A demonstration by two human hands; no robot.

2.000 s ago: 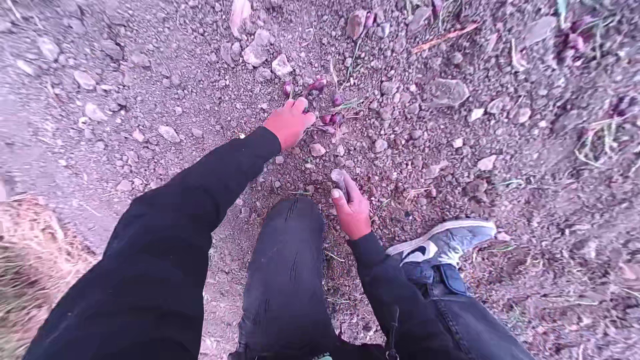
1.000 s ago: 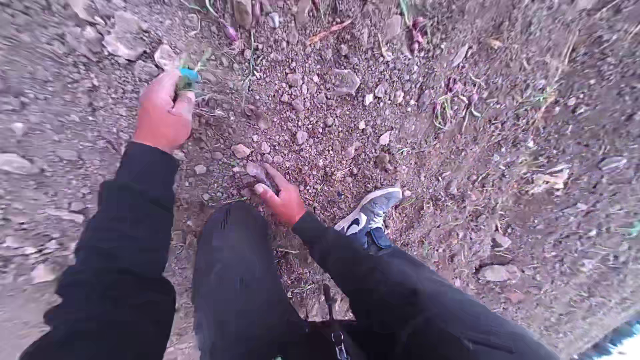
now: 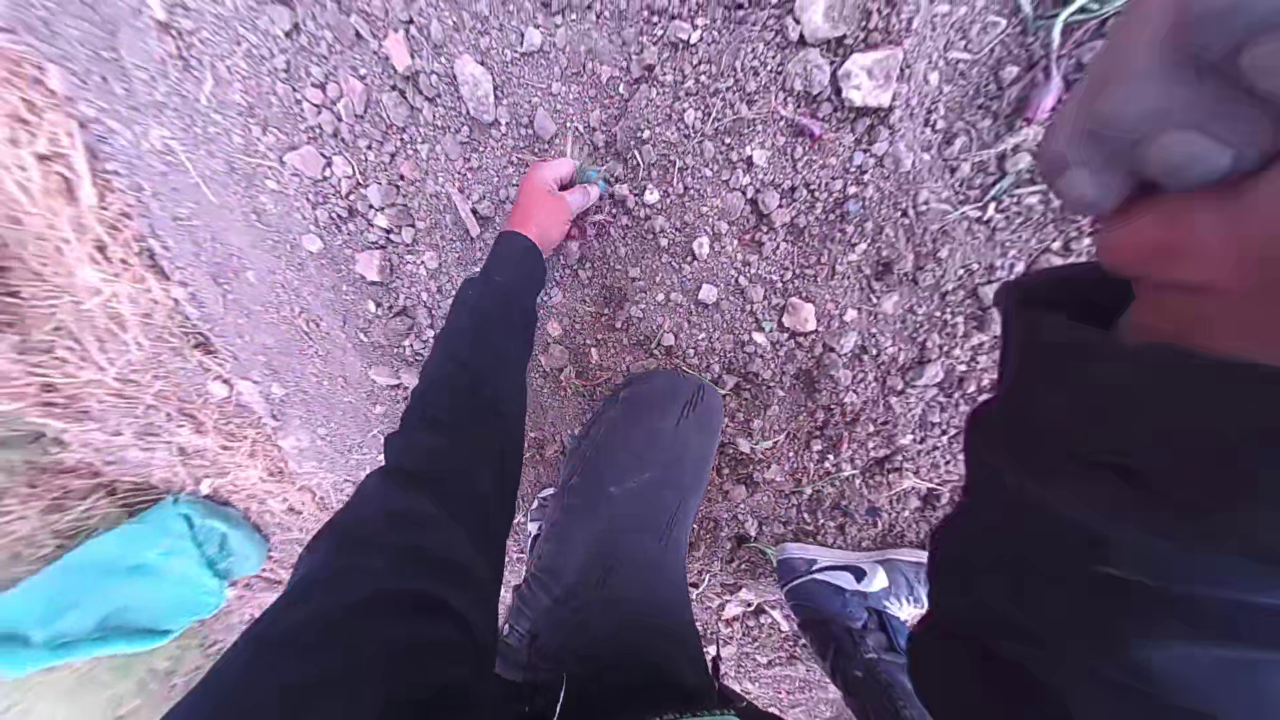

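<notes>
My left hand (image 3: 548,205) is low over the stony soil, thumb and fingers closed on a small blue-green thing (image 3: 592,179) with bits of green stem. Thin purple roots or stems (image 3: 596,226) lie just below the fingers. At the upper right, large and blurred, my right hand (image 3: 1180,170) is raised near the camera with dusty, curled fingers; whether something is in it cannot be told. A purple onion bulb (image 3: 1045,98) with green leaves lies on the ground beside it. Another purple piece (image 3: 810,128) rests between the hands.
Pale stones (image 3: 870,78) are scattered over the soil. A turquoise cloth or bag (image 3: 130,580) lies at the lower left by dry straw (image 3: 90,320). My knee (image 3: 650,430) in dark trousers is at the centre, and a blue-grey sneaker (image 3: 850,580) is to its right.
My right hand has come up from beside the knee towards the camera. The left hand held a blue-green thing one second ago too. The view has shifted, bringing the turquoise cloth or bag in.
</notes>
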